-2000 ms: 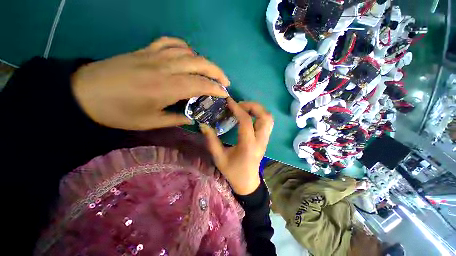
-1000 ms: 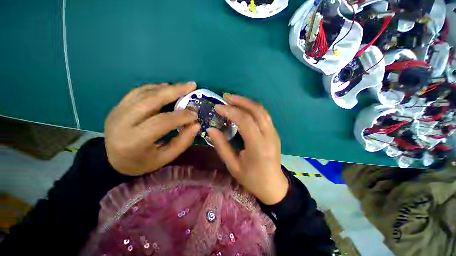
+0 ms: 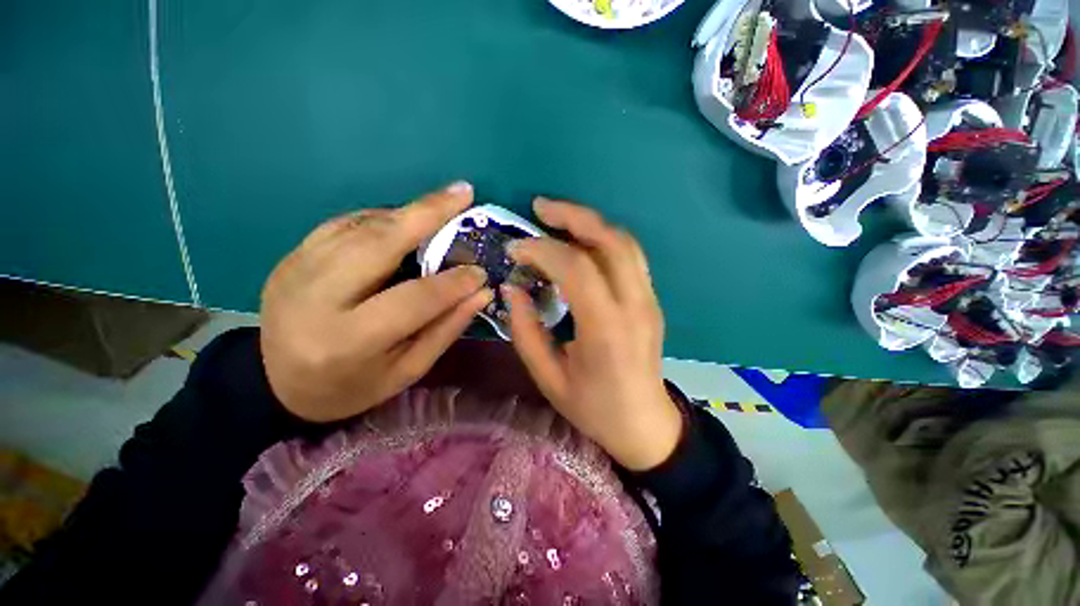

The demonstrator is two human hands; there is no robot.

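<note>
A white rounded housing point(image 3: 488, 214) with a dark board point(image 3: 483, 251) inside is at the near edge of the green bench, open side up. My left hand point(image 3: 361, 302) holds its left side, with fingertips on the board. My right hand point(image 3: 598, 326) is around its right side, with a finger and the thumb reaching onto the board. My fingers cover parts of the board and the housing's rim.
A cluster of white shells point(image 3: 882, 201) with black parts and red wires lies on the green bench point(image 3: 355, 95) at the right. Another white housing point(image 3: 616, 14) is cut off at the top edge. A person's tan sleeve point(image 3: 983, 474) is at the lower right.
The view has swung, so the cluster sits further right than two seconds ago. The housing now shows its open side more fully, and my left fingers have moved onto the board.
</note>
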